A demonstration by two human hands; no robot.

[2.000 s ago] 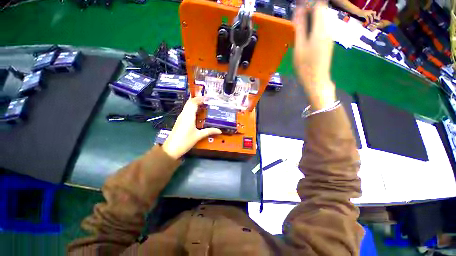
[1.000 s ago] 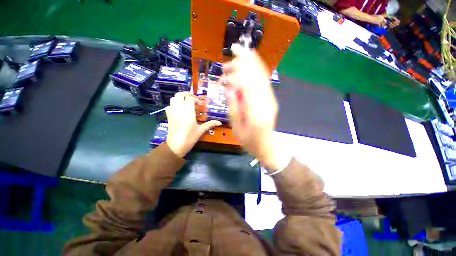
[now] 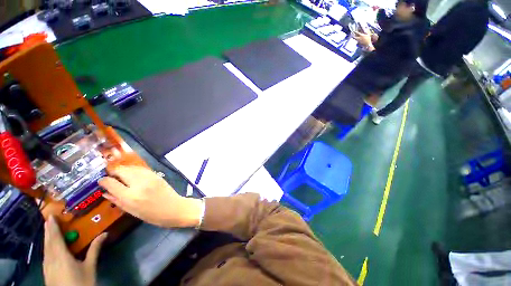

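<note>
The orange test fixture (image 3: 53, 72) stands at the left. Its red handle (image 3: 15, 159) is lowered, and the clear pressure plate (image 3: 70, 156) lies over a black boxed device (image 3: 84, 190). Small red digits glow at the device's front edge. My left hand (image 3: 70, 257) is at the base's front left corner beside the green button (image 3: 71, 236), thumb and fingers apart. My right hand (image 3: 148, 195) lies over the base's right front, fingertips at the device's right end; whether they grip anything is unclear. The hand hides the red switch's area.
Another boxed device (image 3: 123, 95) sits behind the fixture, beside black mats (image 3: 190, 100). White paper (image 3: 224, 151) bears a dark stick (image 3: 202, 170). A blue stool (image 3: 319, 173) stands right of the bench. Two people are at the upper right. Devices and cables lie left of the fixture.
The view has swung right, so the fixture now shows at the left. The red handle is down. My right hand has left the clamp for the base's right front; my left hand is lower at the front corner.
</note>
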